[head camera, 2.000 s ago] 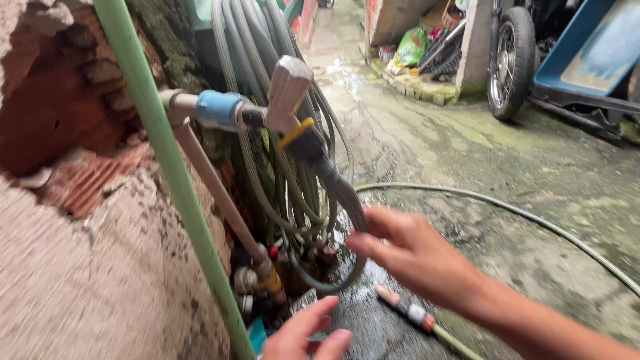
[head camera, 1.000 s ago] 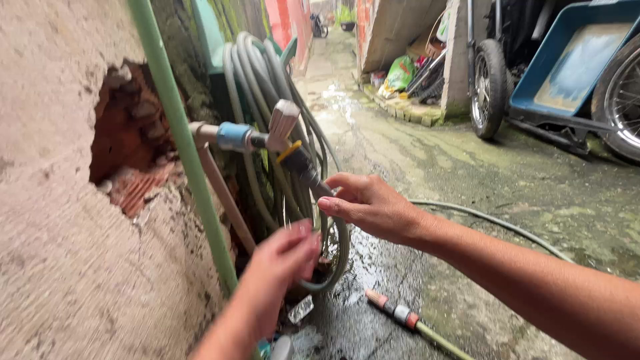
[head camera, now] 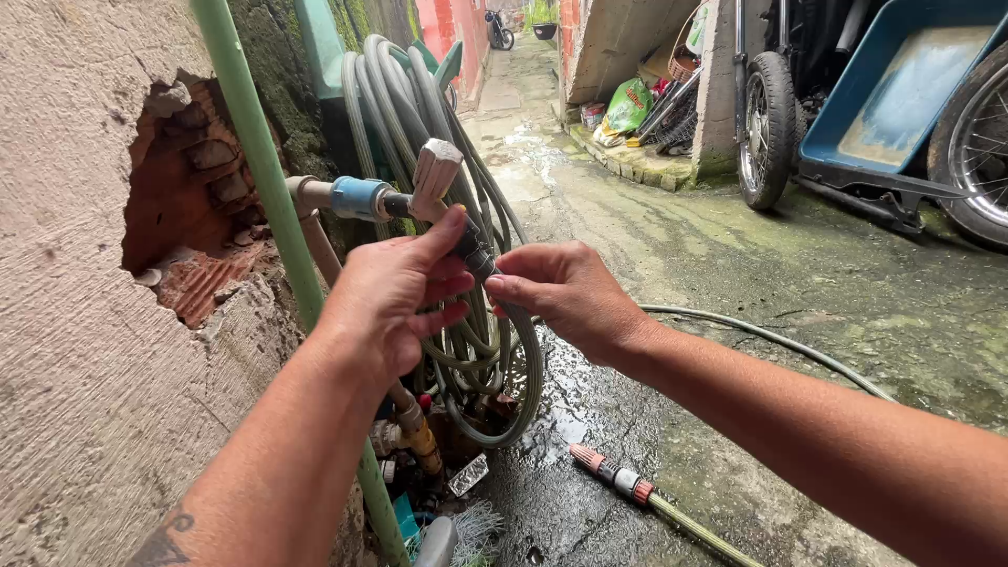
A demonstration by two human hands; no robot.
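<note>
A faucet [head camera: 435, 177] with a pale handle comes off a pipe with a blue fitting [head camera: 360, 198]. Below its spout a dark connector [head camera: 474, 246] joins a grey-green braided hose [head camera: 529, 346]. My left hand [head camera: 402, 287] is at the connector, thumb against its upper part and the other fingers spread behind it; how firmly it grips is unclear. My right hand [head camera: 563, 295] pinches the hose end just below the connector between thumb and fingers. More hose [head camera: 386, 102] hangs coiled behind the faucet. A hose nozzle [head camera: 614, 472] with orange and grey parts lies on the wet ground.
A green pole [head camera: 260, 157] stands before a rough wall [head camera: 71, 315] with a broken hole showing brick. Pipes and a brush-like bundle [head camera: 472, 531] sit low beside the wall. Hose [head camera: 756, 336] crosses the concrete ground. At the right are a motorcycle wheel [head camera: 761, 130] and a blue tub [head camera: 835, 118].
My left hand has risen from below to the connector under the faucet. My right hand, near the hose loop two seconds ago, is now on the hose close to the connector.
</note>
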